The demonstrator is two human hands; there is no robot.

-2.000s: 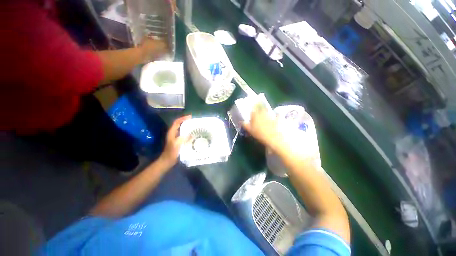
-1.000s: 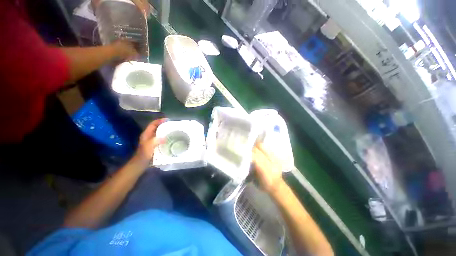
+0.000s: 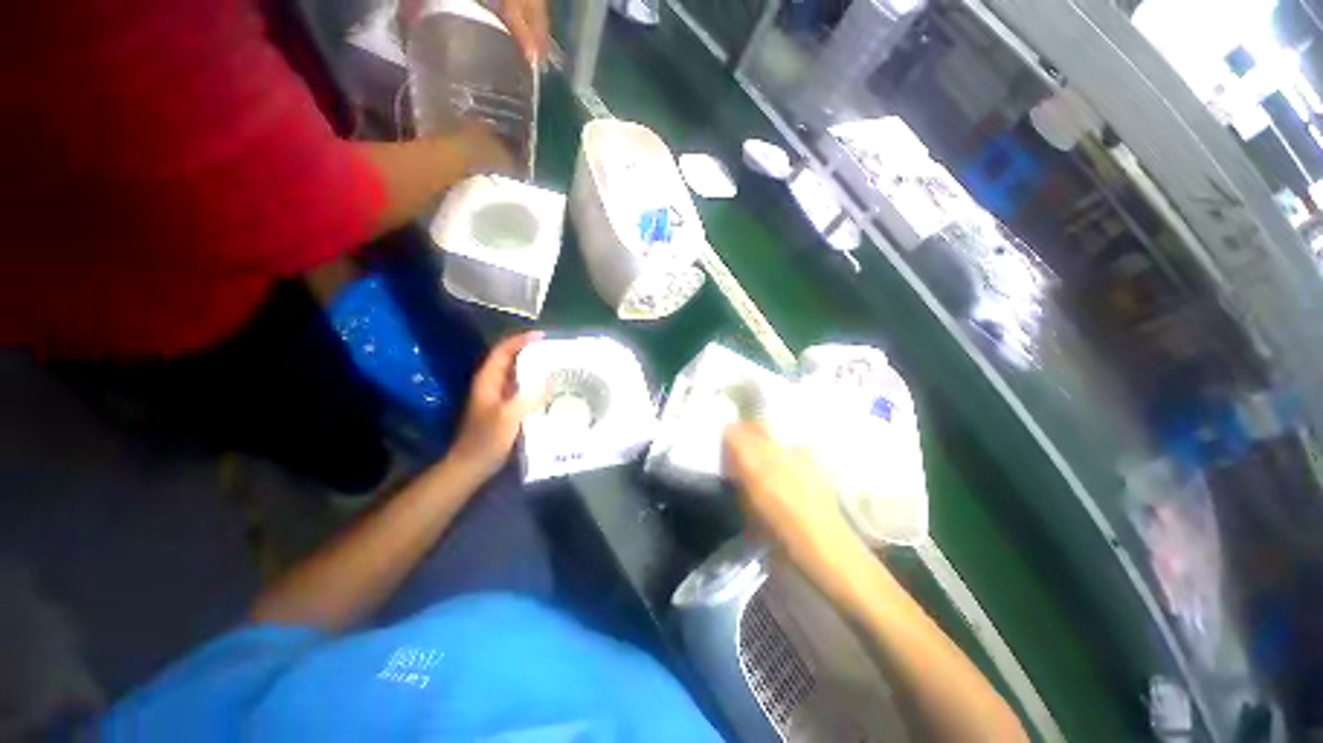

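A white boxy fan housing (image 3: 588, 440) with a round opening and slotted ring inside stands at the near edge of the belt. My left hand (image 3: 501, 399) grips its left side, fingers at the rim. A second white boxy part (image 3: 694, 414) stands just right of it. My right hand (image 3: 757, 453) is on its right side, with fingertips near its opening; the grip is partly blurred. A white unit (image 3: 875, 472) with a small blue patch lies behind my right hand. A white outer shell (image 3: 776, 653) with dark slots lies below, partly covered by my right forearm.
A person in a red sleeve (image 3: 312, 174) works at left beside another shell (image 3: 472, 87) and fan housing (image 3: 501, 259). A white shell with a blue part (image 3: 617, 211) lies on the green belt (image 3: 987, 501). Small white pieces (image 3: 708, 176) lie beyond. A metal rail (image 3: 1001, 392) borders the belt.
The boxy part at my right hand was lifted and tilted with its open side showing; it now stands lower, its round opening visible. My left hand stays on the fan housing. The camera view has shifted.
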